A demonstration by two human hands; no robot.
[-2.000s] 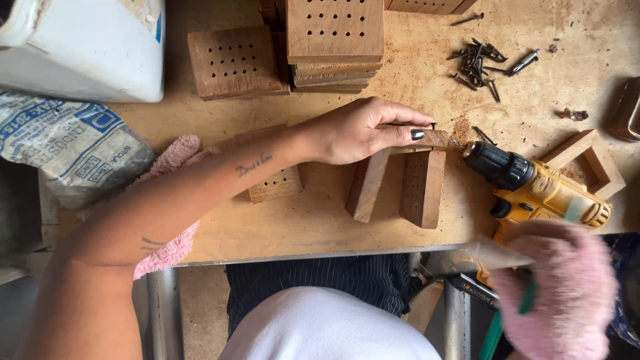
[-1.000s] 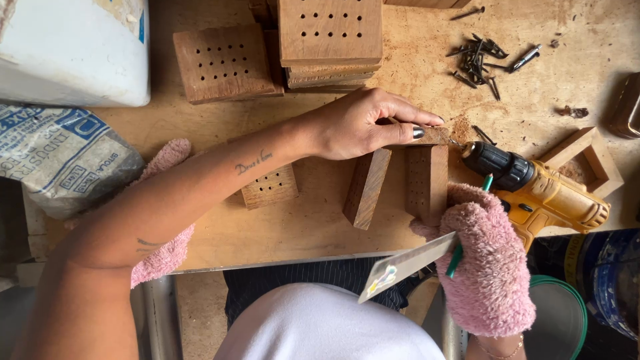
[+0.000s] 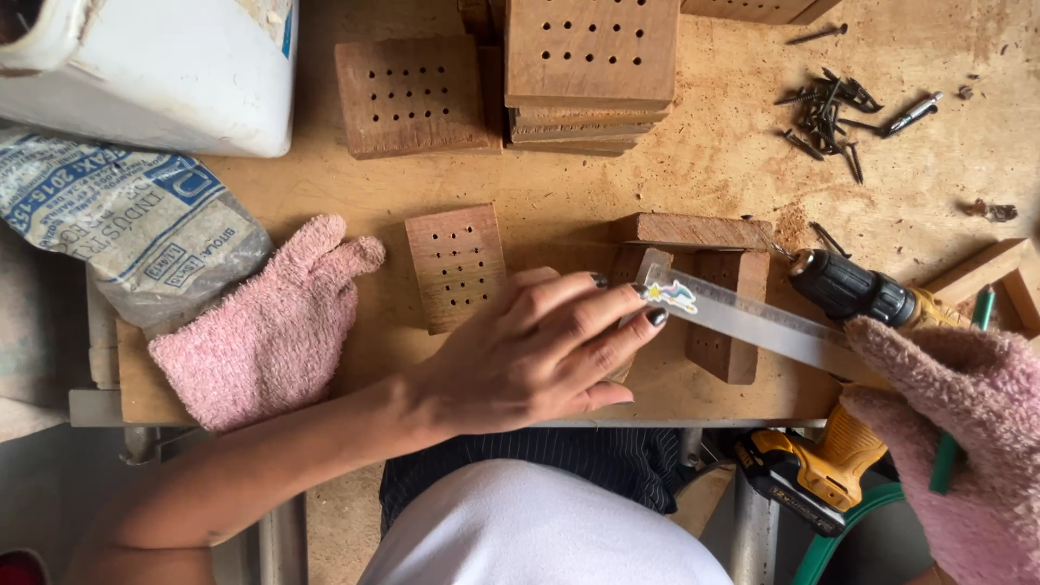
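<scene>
My bare left hand (image 3: 544, 349) is spread over the small wooden blocks, its fingertips at the end of a clear plastic ruler (image 3: 747, 319) bearing a sticker; whether they touch it is unclear. In a pink fuzzy glove, my right hand (image 3: 959, 406) holds the ruler's other end and a green pencil (image 3: 944, 463). Beneath the ruler stands a drilled wooden block (image 3: 735, 317), with a wood strip (image 3: 699, 231) lying across behind it. Another block is mostly hidden by my left hand. The yellow cordless drill (image 3: 861, 296) lies with its bit at the strip's right end.
A drilled block (image 3: 455, 264) lies left of my left hand, near an empty pink glove (image 3: 268, 333). Further back are stacked drilled blocks (image 3: 591, 57), loose screws (image 3: 829, 114), a white plastic container (image 3: 162, 73) and a printed plastic bag (image 3: 138, 219). A wooden frame (image 3: 979, 272) lies right.
My left hand has let go of the wood strip and moved left and toward my body. The ruler in my gloved right hand has swung up over the blocks.
</scene>
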